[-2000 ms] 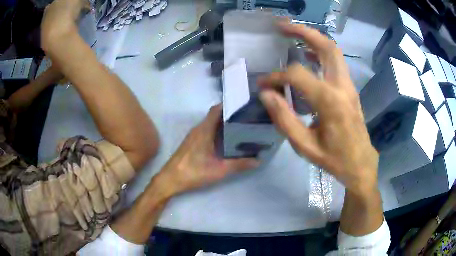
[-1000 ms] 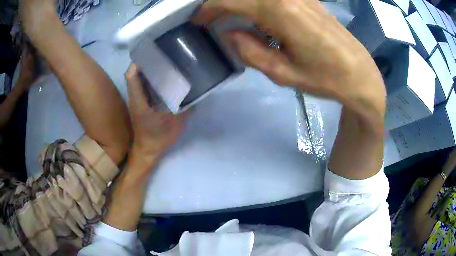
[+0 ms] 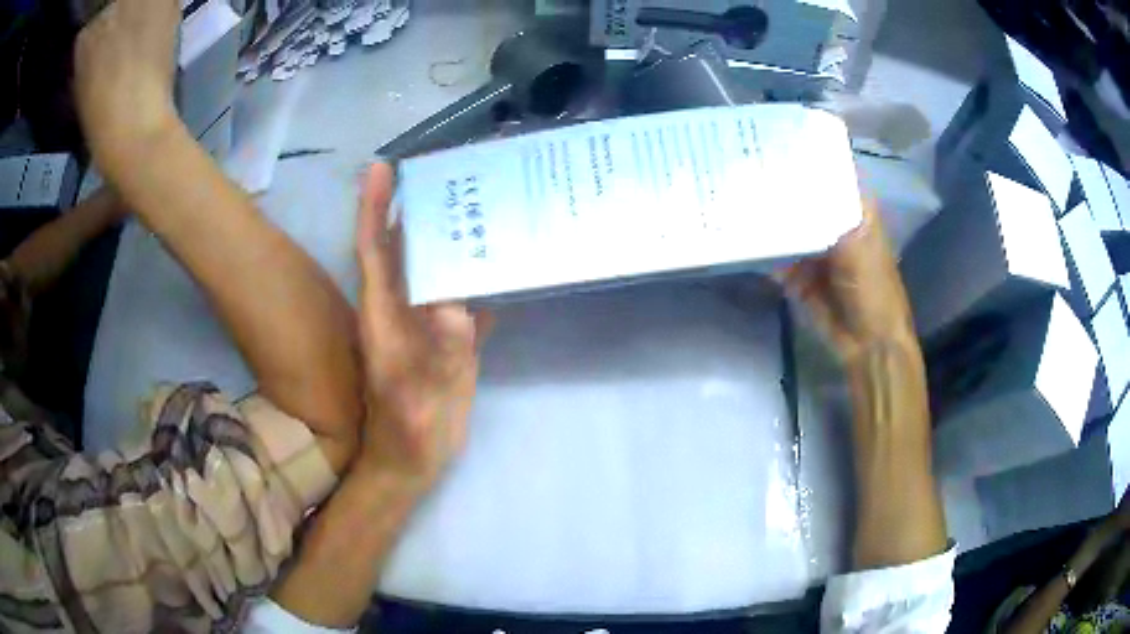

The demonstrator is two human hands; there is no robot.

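A retail box (image 3: 620, 204) lies sideways in the air above the table, its pale side with small print towards me. My left hand (image 3: 415, 353) holds its left end, fingers up along the end and thumb under the lower edge. My right hand (image 3: 849, 291) holds the right end from below and behind; most of its fingers are hidden by the box. Whether the end flaps are closed cannot be told.
Dark grey handheld units (image 3: 533, 93) lie beyond the box. Another box with a dark product picture (image 3: 719, 27) is at the far side. Packed boxes (image 3: 1029, 235) stand at right. A neighbouring person's arm (image 3: 236, 235) reaches across at left, near small white pieces (image 3: 328, 31).
The box was open, with a dark unit showing inside and my right hand at its opening. It is now turned lengthwise, printed side towards me, with a hand at each end.
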